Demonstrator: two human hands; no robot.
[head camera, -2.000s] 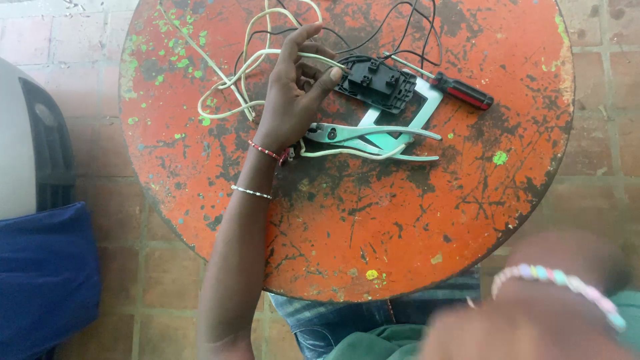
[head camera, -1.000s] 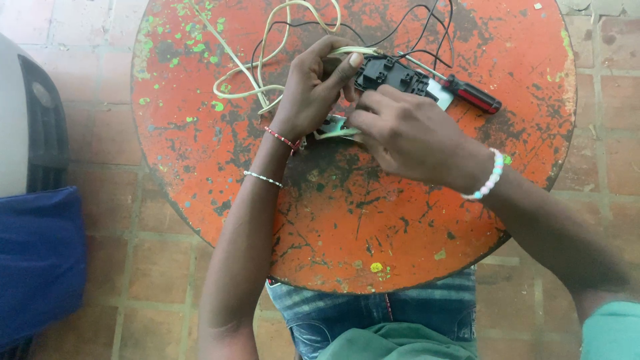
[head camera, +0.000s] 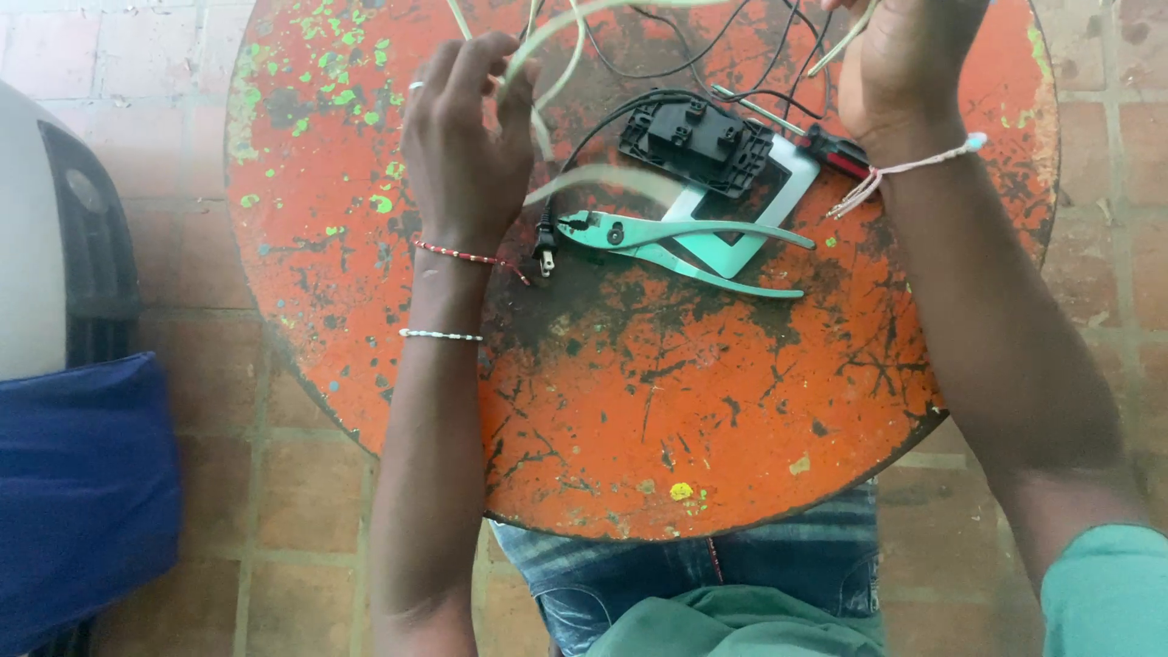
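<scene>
My left hand (head camera: 473, 137) is over the left part of the round table, its fingers curled on a pale electrical cable (head camera: 570, 46) that blurs with motion. At the top right my right hand (head camera: 899, 64), cut by the frame edge, grips another stretch of pale cable. Between the hands lies a black electrical outlet module (head camera: 698, 141), partly on a white faceplate (head camera: 803, 173). Slip-joint pliers (head camera: 639, 234) rest across the faceplate's lower part, jaws to the left. Beside the jaws is a black two-prong plug (head camera: 545, 242). A screwdriver (head camera: 835, 151) lies by my right wrist.
Thin black wires (head camera: 675, 68) loop over the back of the orange, paint-worn round table (head camera: 620, 438). To the left stand a grey-white object (head camera: 32, 237) with a dark side and a blue cloth (head camera: 82, 465). Brick tiles (head camera: 306, 493) cover the floor.
Both hands have moved away from the outlet module and apart, toward the back of the table, with pale cable in them. The pliers, largely covered by the hands one second ago, are now in plain sight.
</scene>
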